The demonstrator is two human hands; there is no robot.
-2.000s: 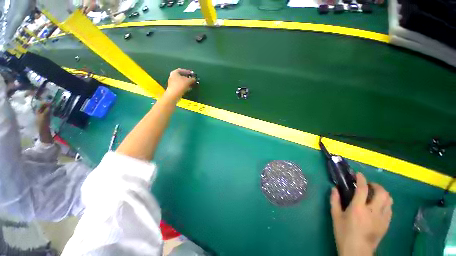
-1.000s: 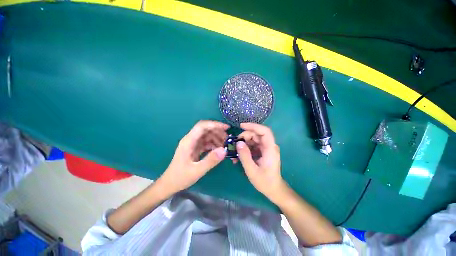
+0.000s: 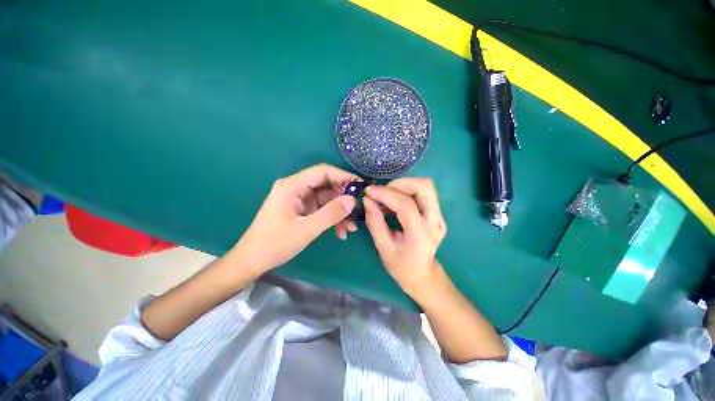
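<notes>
A small black watch-like unit (image 3: pixel 357 190) with shiny spots is held just below the screw dish. My left hand (image 3: pixel 294 213) grips it from the left between thumb and fingers. My right hand (image 3: pixel 406 229) has its thumb and fingertips on the unit's right side. The fingers cover most of the unit. The round dish (image 3: pixel 383 127) full of glittering screws rests on the green mat above my hands. The black electric screwdriver (image 3: pixel 495 141) lies on the mat to the right, its silvery nose towards me, with no hand on it.
A pale green box (image 3: pixel 619 235) with a clear plastic bag (image 3: pixel 589 205) stands at the right. The driver's black cord (image 3: pixel 580 48) crosses the yellow edge (image 3: pixel 549 90). A small dark unit (image 3: pixel 660 110) lies beyond it. A red object (image 3: pixel 114 233) is below the bench's left edge.
From reaching over the yellow line and holding the driver, my left and right hands came together at the unit. Since the last frame, the right fingers have shifted on it. The view has moved.
</notes>
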